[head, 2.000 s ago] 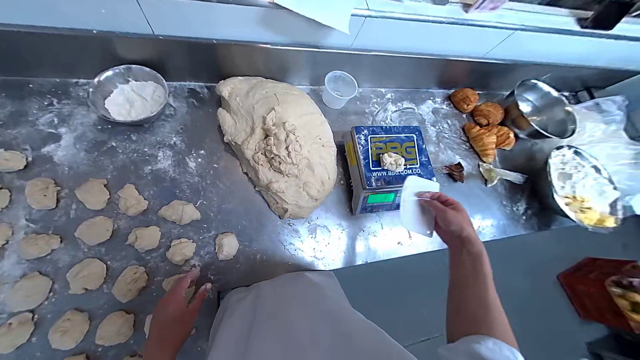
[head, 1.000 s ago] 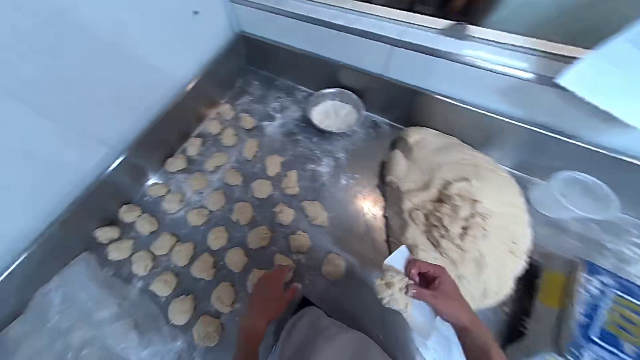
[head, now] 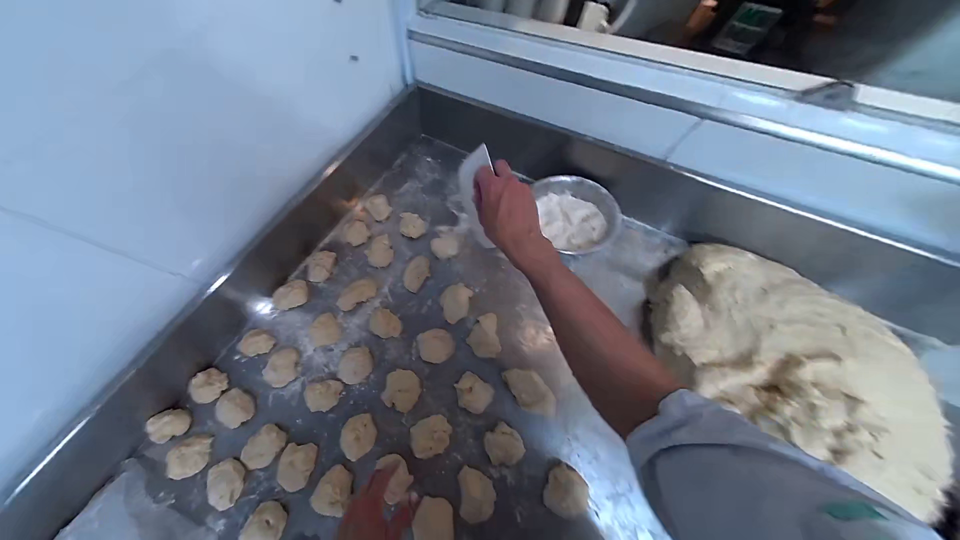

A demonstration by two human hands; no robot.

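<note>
My right hand [head: 510,210] is closed on a white plastic dough scraper [head: 474,191], held beside a metal bowl of flour [head: 571,217] at the back of the steel worktop. At the bottom, my left hand [head: 379,510] is at a small dough piece [head: 394,478]; its fingertips are near or on it, and whether it grips cannot be told. Many small dough pieces [head: 436,346] lie in loose rows on the floured steel. A large mass of dough [head: 802,352] with a torn, rough patch rests at the right, beyond my right forearm.
A raised steel rim [head: 525,127] runs along the back and left of the worktop, meeting in a corner. A white wall [head: 187,112] stands at the left. Clear plastic sheeting [head: 131,510] lies at the bottom left. Behind the rim is a ledge with objects above it.
My right hand has moved with the scraper from beside the large dough to beside the flour bowl. Dough that was at the scraper a second ago is no longer seen there. The view has swung left.
</note>
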